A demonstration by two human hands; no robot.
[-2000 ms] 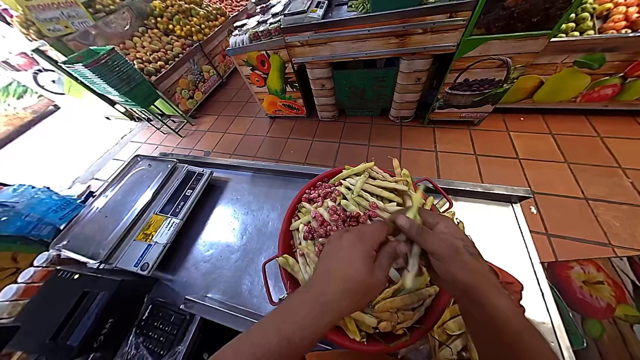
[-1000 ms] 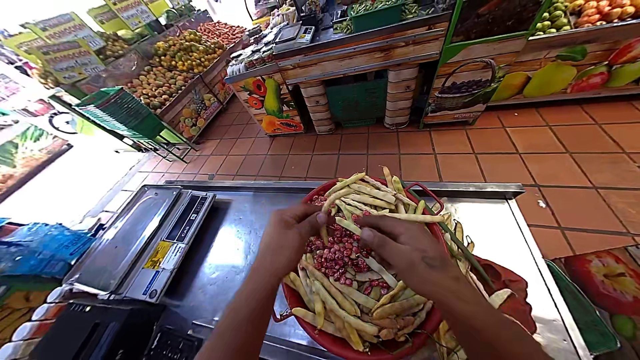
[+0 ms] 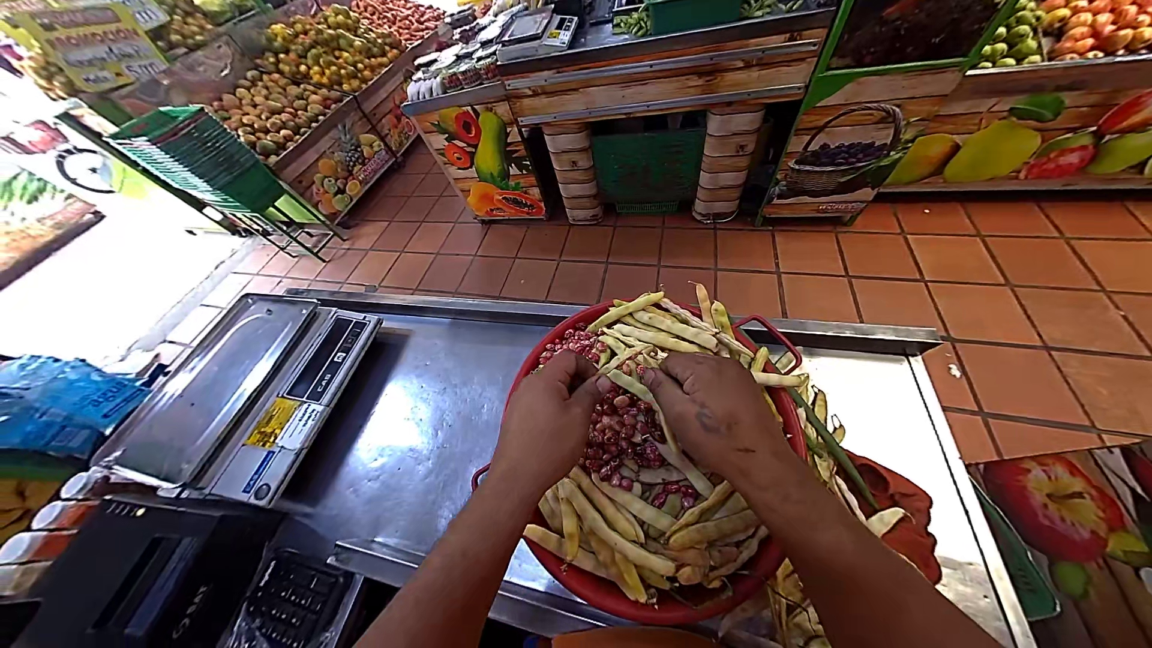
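A red plastic basin stands on the steel counter, holding yellowish bean pods around a heap of shelled red-speckled beans. Over its middle, my left hand pinches one end of a bean pod between thumb and forefinger. Close on the right, my right hand has its fingertips on the same pod, just above the loose beans. More whole pods lie at the basin's far side, beyond both hands. My palms and curled fingers are partly hidden.
Left of the basin is a digital scale on the steel counter. A black keypad and a black machine sit near left. Pods and a red bag lie right of the basin. Produce stands line the tiled floor.
Both hands have moved slightly relative to the basin and now meet at a pod over the loose beans. Two seconds ago they were together farther right over the basin.
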